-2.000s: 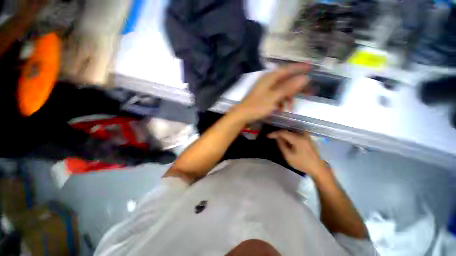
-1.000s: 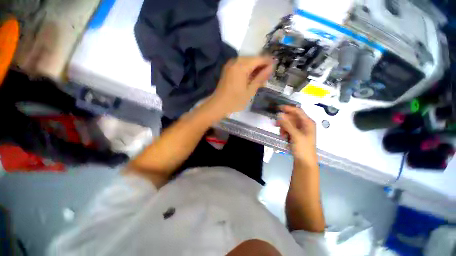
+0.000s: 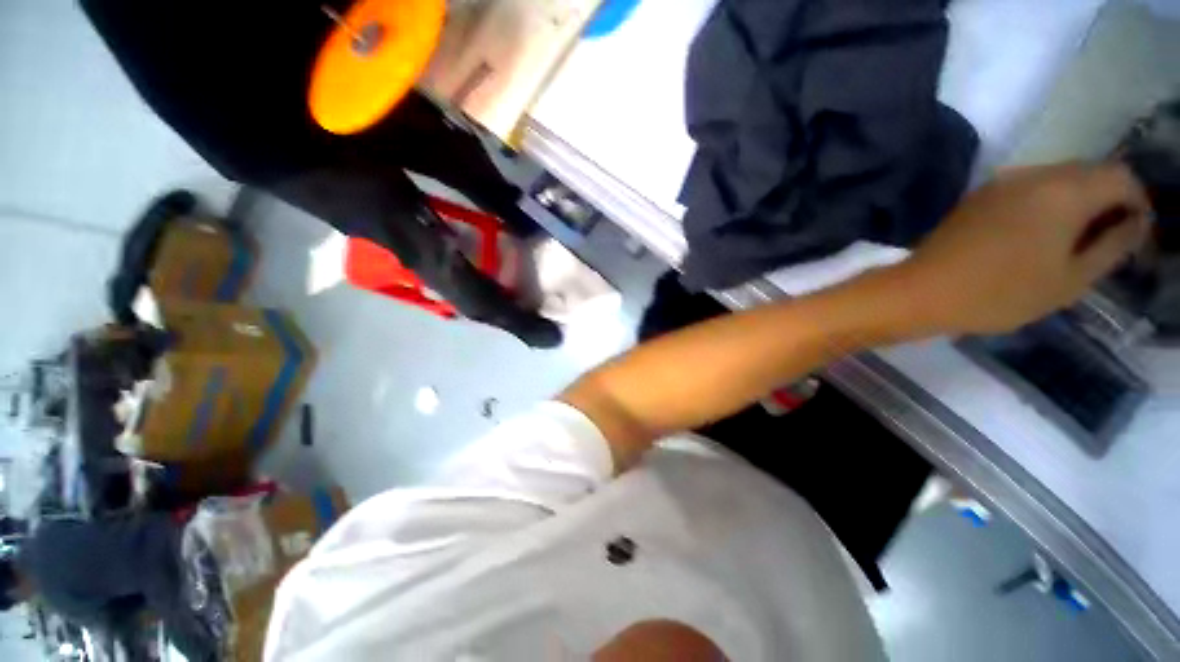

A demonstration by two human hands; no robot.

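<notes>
My left hand (image 3: 1035, 252) is at the right side of the view, bare and slightly blurred, in front of the overlock machine's metal parts (image 3: 1165, 220). Its fingers are curled together, and I cannot tell whether something thin is pinched in them. My right hand is out of the picture. The dark garment piece (image 3: 815, 129) lies heaped on the white table left of the machine, beside my left forearm. A dark grey rectangular inset (image 3: 1068, 375) lies in the table below my left hand.
An orange disc (image 3: 375, 65) stands beside a wooden board (image 3: 498, 58) at the upper left. A person's dark-clothed legs (image 3: 349, 168) are beside a red stool (image 3: 401, 274). Cardboard boxes (image 3: 214, 388) stand on the grey floor. The table's front edge (image 3: 996, 479) runs diagonally.
The view has swung left, so the machine and garment sit further right. My right hand has left the picture. My left hand remains near the machine's metal parts.
</notes>
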